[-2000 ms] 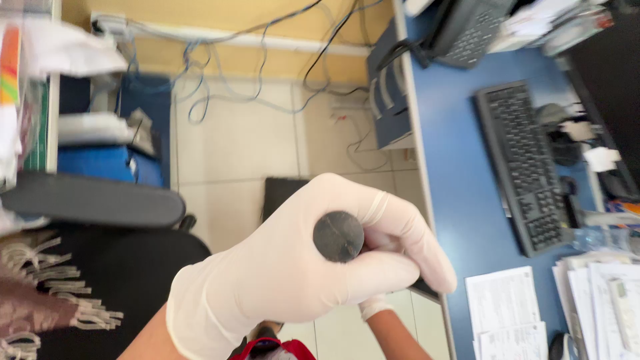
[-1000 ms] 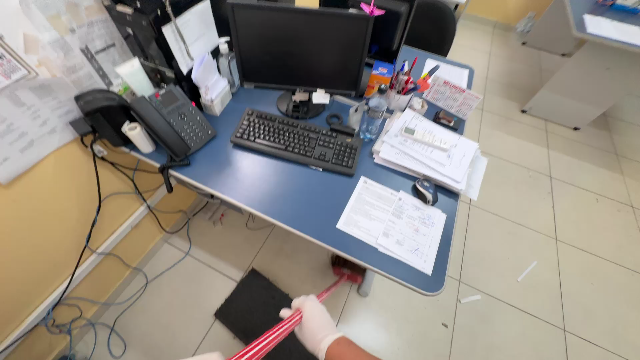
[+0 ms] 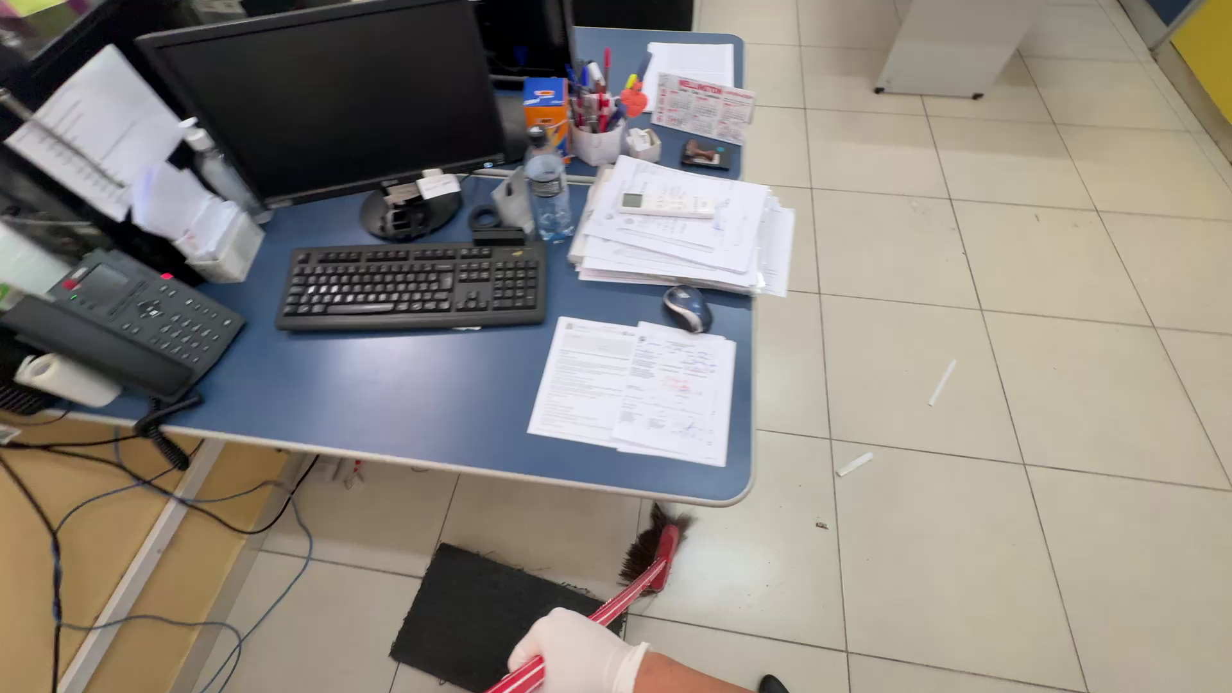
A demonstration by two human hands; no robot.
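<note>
My right hand (image 3: 582, 654), in a white glove, is closed around the red-and-white striped handle (image 3: 621, 606) of a broom at the bottom of the view. The handle slants up and right to a red broom head (image 3: 666, 558) with dark brown bristles (image 3: 643, 551). Those bristles touch the tiled floor near the desk's front right corner. Beside them, to the lower left, a dark mat (image 3: 491, 611) lies partly behind my hand. Two white strips, one (image 3: 942, 382) farther off and one (image 3: 855, 464) nearer, lie on the tiles to the right. My left hand is out of view.
The blue desk (image 3: 414, 404) holds a monitor (image 3: 327, 96), a keyboard (image 3: 414, 284), a desk phone (image 3: 144, 318), a mouse (image 3: 687, 308), a bottle (image 3: 549, 197) and papers (image 3: 630, 390). Loose cables (image 3: 289, 510) hang by the wall at lower left. A shoe tip (image 3: 772, 684) shows at the bottom edge.
The view has swung from the floor and chair to the desk and right-hand floor. My left hand, large in the first frame at the handle's round end, has gone out of view.
</note>
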